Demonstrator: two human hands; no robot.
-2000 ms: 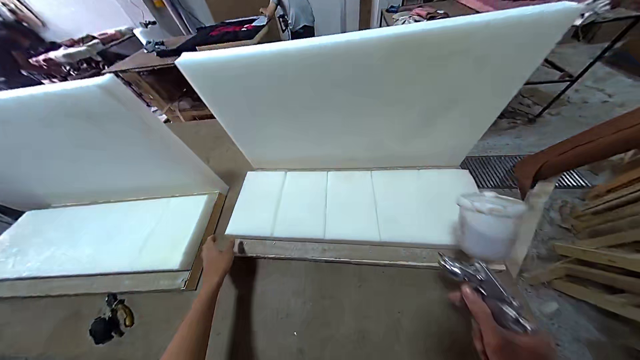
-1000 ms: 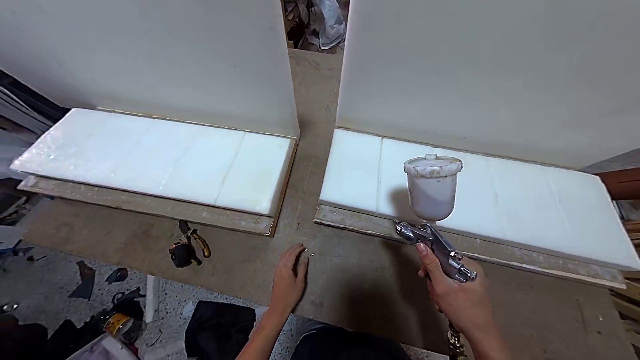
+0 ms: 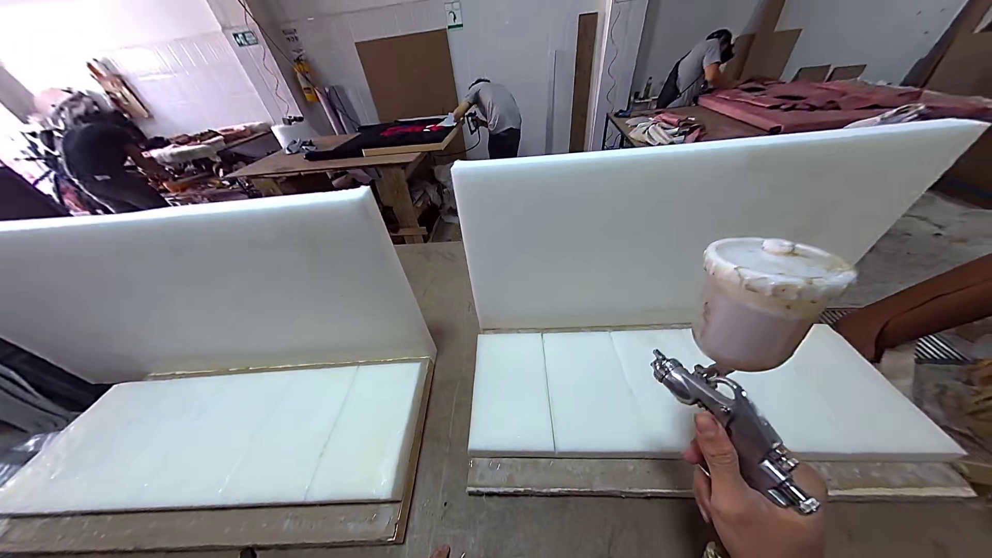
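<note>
My right hand (image 3: pixel 744 488) grips a metal spray gun (image 3: pixel 732 422) with a white, crusted paint cup (image 3: pixel 775 302) on top. Its nozzle points left, over the seat part of the right foam-covered piece. White foam strips (image 3: pixel 581 395) lie side by side on that seat, and a tall white foam panel (image 3: pixel 620 225) stands behind it. Of my left hand (image 3: pixel 441 552) only a fingertip shows at the bottom edge; whether it holds anything is hidden. To the left is a second piece with a foam seat (image 3: pixel 225 442) and an upright foam panel (image 3: pixel 232 287).
Both pieces rest on a brown work surface (image 3: pixel 434 372). Behind them stand a wooden table (image 3: pixel 310 163) with dark and red fabric and a table piled with reddish material (image 3: pixel 821 105). Several people work there: one (image 3: pixel 496 108) centre, one (image 3: pixel 694 70) right, one (image 3: pixel 101 155) left.
The view has tilted up from the work surface to the room. My left hand, seen between the two pieces a second ago, is now almost out of view. The spray gun remains in my right hand.
</note>
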